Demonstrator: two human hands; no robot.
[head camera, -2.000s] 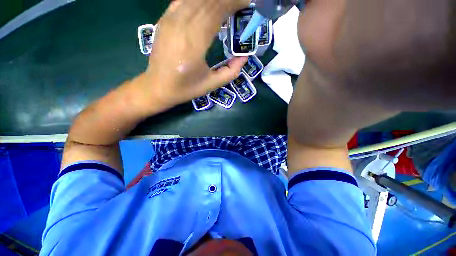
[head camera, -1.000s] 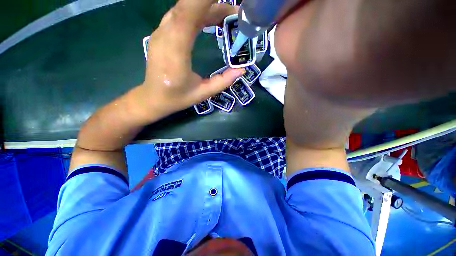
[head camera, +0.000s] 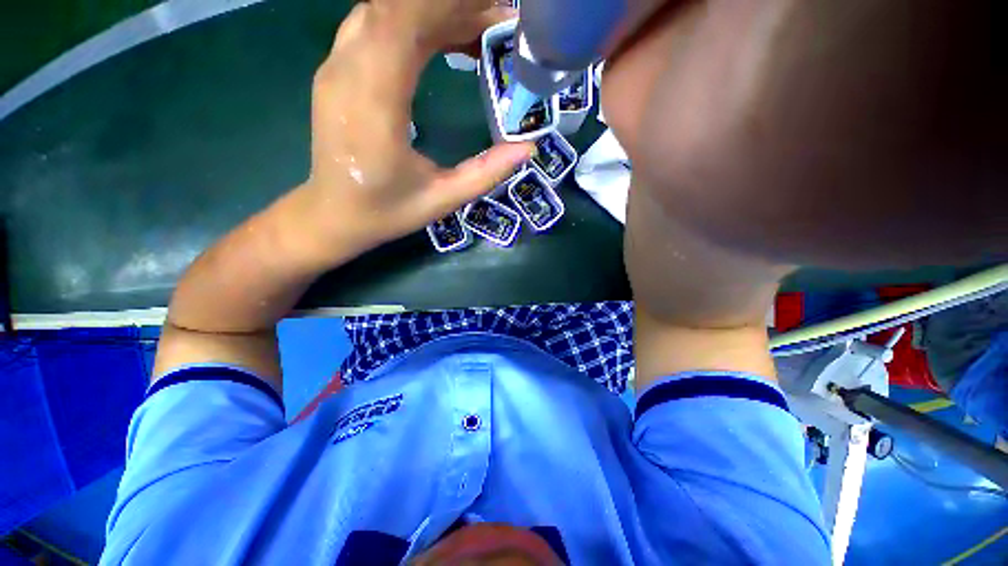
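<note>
My left hand (head camera: 381, 133) holds a white adapter housing (head camera: 487, 83) with its thumb at the near end and fingers at the far end. Its open side faces me and shows dark insides. My right hand (head camera: 774, 122), large, blurred and cut off by the frame edge, is closed around the glue gun (head camera: 575, 33), a grey-blue body. The light-blue nozzle (head camera: 520, 107) reaches into the held housing. Several more housings (head camera: 536, 200) lie close together on the dark green worktop (head camera: 144, 199), nearer me and behind the held one.
White wiping cloths (head camera: 606, 177) lie right of the housings. The worktop's pale front edge (head camera: 221, 315) runs before my body. A white-framed stand (head camera: 849, 442) with a dark bar is at the lower right. A blue bin (head camera: 66, 409) is at the lower left. A curved pale rail (head camera: 166, 20) crosses the upper left.
My left hand and the held housing have shifted slightly left. The gun has come lower and left, covering more of the housing. The nozzle tip stays inside it.
</note>
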